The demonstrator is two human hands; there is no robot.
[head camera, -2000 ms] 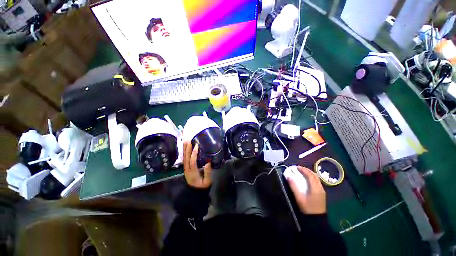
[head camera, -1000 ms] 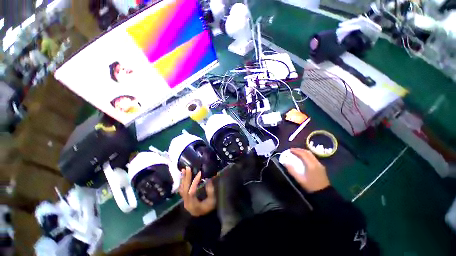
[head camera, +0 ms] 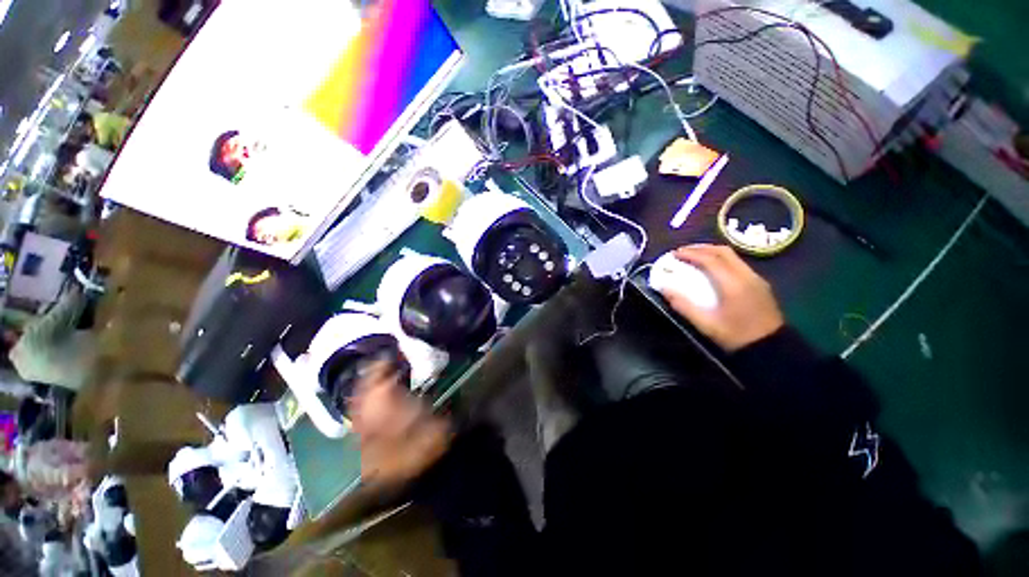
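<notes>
Three white PTZ dome cameras stand in a row at the bench edge: a left one (head camera: 339,340), a middle one (head camera: 442,307) and a right one (head camera: 519,262). The right one shows its ring of round LEDs; the middle ball shows none. My left hand (head camera: 389,423), blurred, is at the front of the left camera and hides part of its ball; I cannot tell whether it grips it. My right hand (head camera: 733,295) rests on the white mouse (head camera: 684,282). The monitor (head camera: 271,135) shows camera views and a rainbow colour area.
The keyboard (head camera: 395,209) and a yellow-and-white roll (head camera: 438,197) are behind the cameras. Tangled cables (head camera: 553,124), an orange piece (head camera: 686,158), a white stick (head camera: 700,189) and a tape roll (head camera: 796,237) lie beyond the mouse. A vented metal box (head camera: 790,90) stands at right. More white cameras (head camera: 243,473) are at lower left.
My left hand has moved from the middle camera to the left one. The middle ball now shows a smooth dark face. The view has tilted and shifted. My right hand stays on the mouse.
</notes>
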